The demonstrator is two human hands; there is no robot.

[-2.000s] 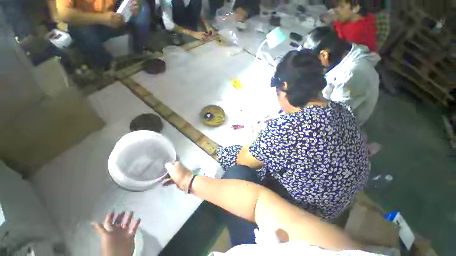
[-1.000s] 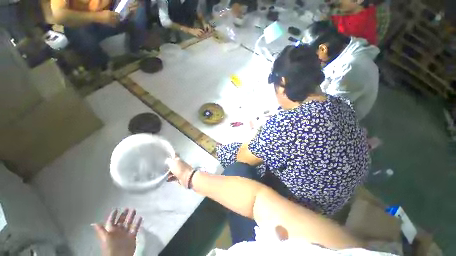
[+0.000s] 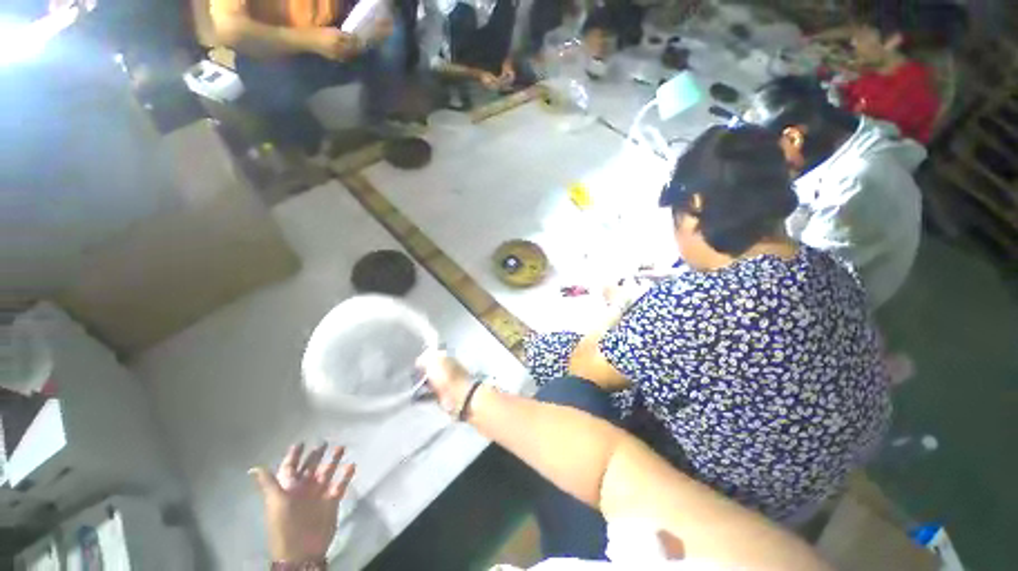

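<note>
A round translucent white plastic tub [image 3: 368,355] is held over the near part of the table, its opening towards me and its outline blurred. My right hand [image 3: 444,379] grips the tub's right rim. The fingers behind the rim are partly hidden. Pale, indistinct contents show at the tub's bottom. My left hand [image 3: 305,500] is raised at the lower left with fingers spread and palm showing. It holds nothing and is apart from the tub.
A dark disc [image 3: 383,272] lies behind the tub. A wooden strip [image 3: 430,255] crosses the white table [image 3: 240,429]. A tan-yellow roll [image 3: 520,263] lies beyond it. A neighbour in a floral top [image 3: 748,368] sits at right. Cardboard [image 3: 184,268] and cartons [image 3: 84,446] stand at left.
The whole view has shifted, so the scene sits further right and the cartons at left show more. The tub has changed tilt slightly in my right hand. My left hand stays open.
</note>
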